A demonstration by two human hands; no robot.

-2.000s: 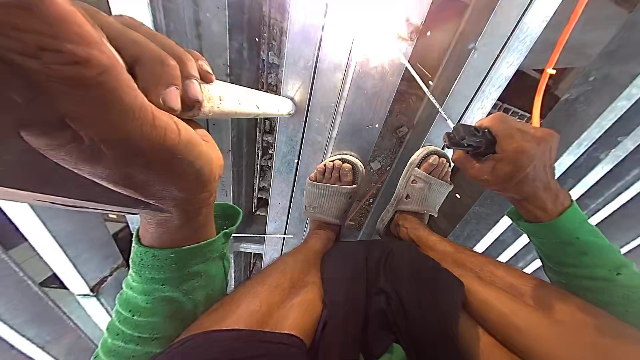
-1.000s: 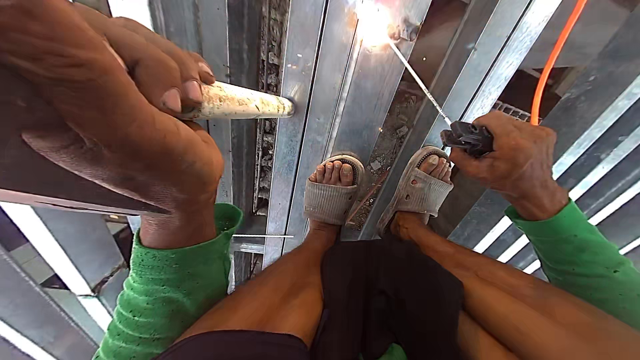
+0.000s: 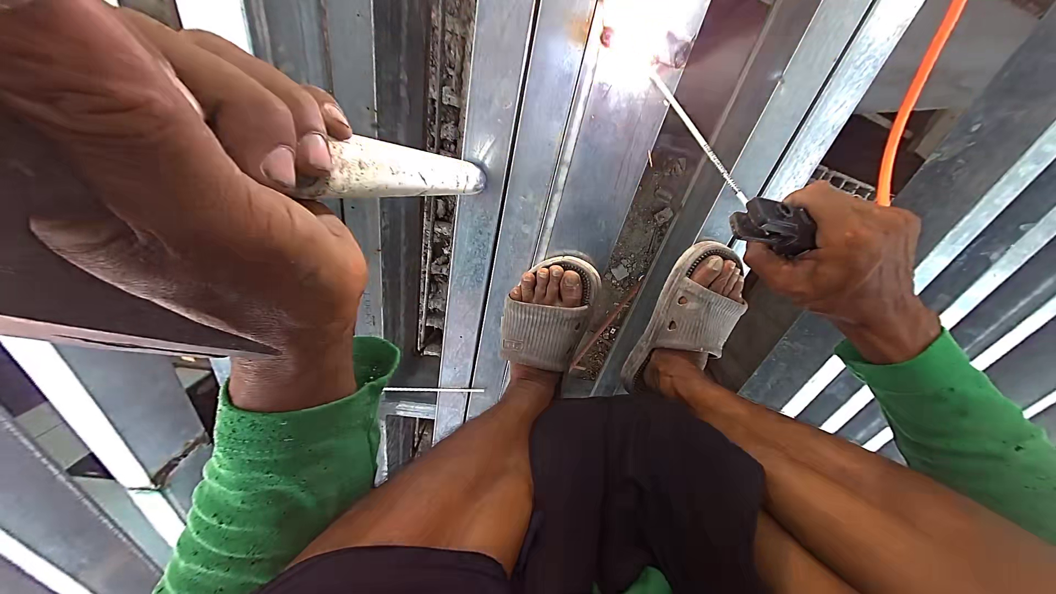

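Note:
My right hand (image 3: pixel 858 247) is closed around a black welding electrode holder (image 3: pixel 775 227). From its jaws a thin welding electrode (image 3: pixel 701 140) runs up and left to a bright arc (image 3: pixel 631 49) on the metal beams (image 3: pixel 610 157) at the top middle. At the upper left, close to the camera, my left hand (image 3: pixel 198 157) has its fingers curled round a whitish, scuffed rod or tube (image 3: pixel 404 169); its rounded end lies over a beam. A dark flat object (image 3: pixel 124 272), partly hidden by that hand, shows at its lower side; what it is I cannot tell.
My feet in grey slide sandals (image 3: pixel 549 330) stand on parallel galvanized metal beams. Gaps between beams show rubble (image 3: pixel 660 206) and a lower level. An orange cable (image 3: pixel 912 99) rises from beside my right hand. A thin rod (image 3: pixel 433 389) crosses a beam at lower left.
The glow at the electrode's tip shrank between the first two frames and is wide and bright again now. Both hands have stayed almost in place, with the same grips.

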